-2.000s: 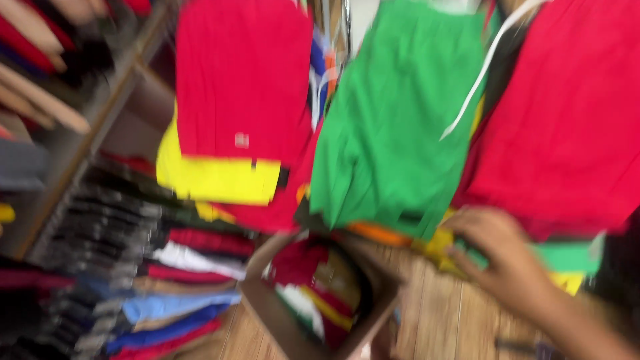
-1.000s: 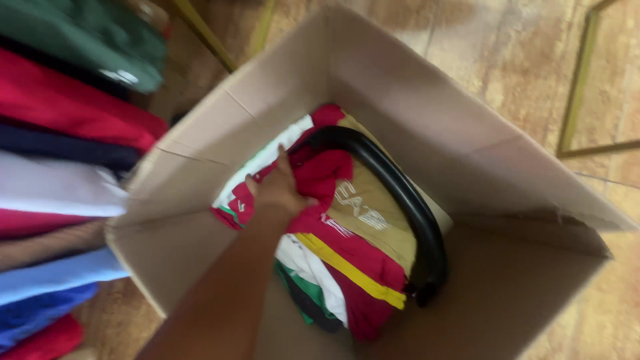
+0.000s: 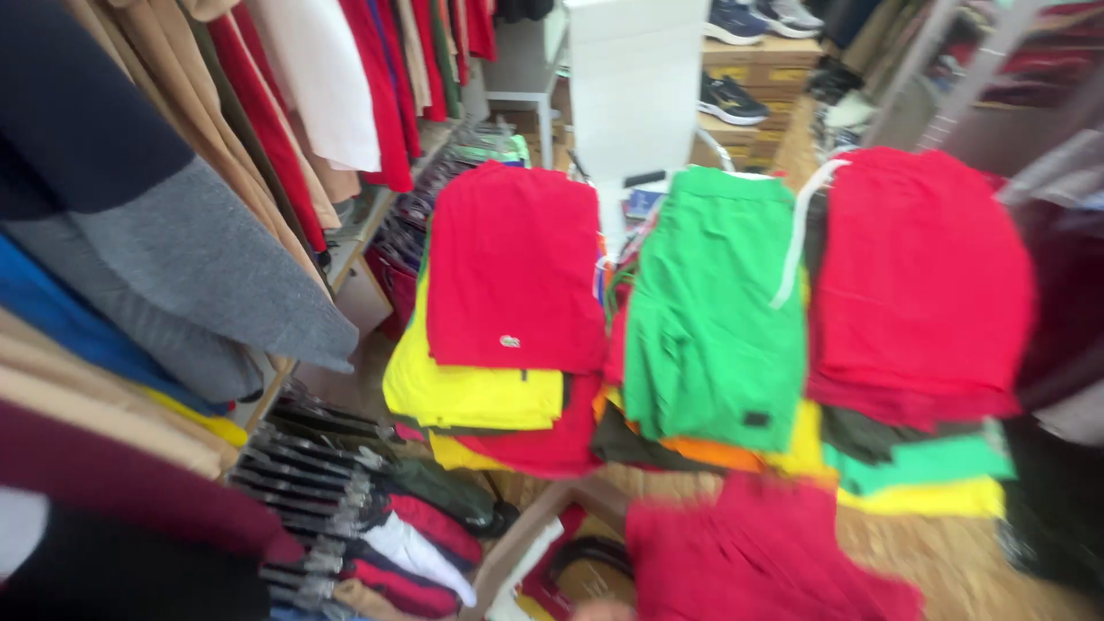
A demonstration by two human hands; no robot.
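Note:
A crimson folded garment [image 3: 759, 543], blurred, rises from the bottom edge over the right side of the cardboard box [image 3: 500, 561]. What looks like my left hand [image 3: 604, 611] shows only a sliver at the garment's lower left edge; its grip is hidden. My right hand is out of view. Inside the box are clothes and a curved black item [image 3: 591, 548]. Behind it stand piles of folded shorts: red ones [image 3: 517, 276] over yellow on the left, green shorts [image 3: 716, 310] in the middle, and red shorts [image 3: 923, 285] with a white drawstring on the right.
Hanging clothes [image 3: 216, 250] crowd the left side, above a lower row of clothes on hangers [image 3: 319, 492]. A white panel [image 3: 634, 95] stands behind the piles. Shoes [image 3: 729, 99] rest on stacked shoeboxes at the back. Dark plastic [image 3: 1052, 509] lies at the right.
The view has swung up from the box interior to the piles. A crimson garment now shows above the box's right side. The right-hand arm seen two seconds ago is out of view.

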